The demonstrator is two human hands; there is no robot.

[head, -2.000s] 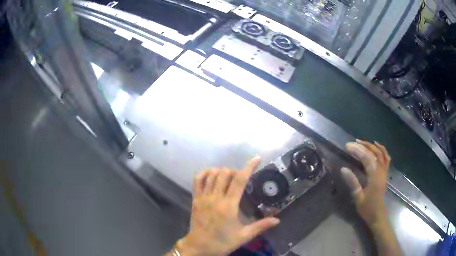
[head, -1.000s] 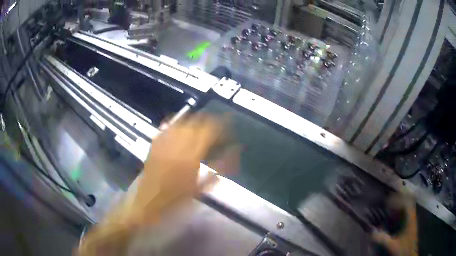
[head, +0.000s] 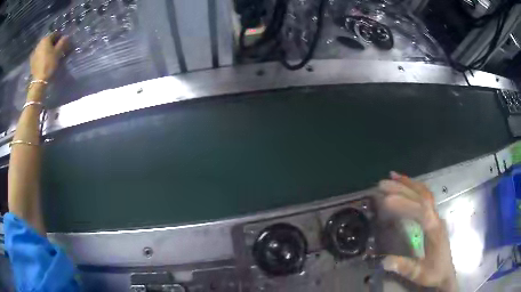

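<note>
A metal fixture plate (head: 313,258) lies on the near ledge, at bottom centre. Its two nests hold a glossy round black unit on the left (head: 280,249) and another on the right (head: 347,232). My right hand (head: 420,231) is at the plate's right end, fingers and thumb apart, slightly blurred; contact with the plate is unclear. My left hand (head: 47,57) is stretched across the belt, at the clear blister trays (head: 97,34) at upper left. Its fingertips are at the tray edge; whether they hold a part cannot be told.
The green belt (head: 257,148) runs across the middle between metal rails (head: 171,90). Another fixture with round parts (head: 510,101) is cut off at far right. A round black unit (head: 374,31) and dark cables (head: 303,57) are behind the belt. A blue bin (head: 510,199) is at right.
The view has swung right. My left hand has moved from over the belt to the trays. The fixture seen on the belt by my right hand has left that spot; my right hand is beside the ledge fixture.
</note>
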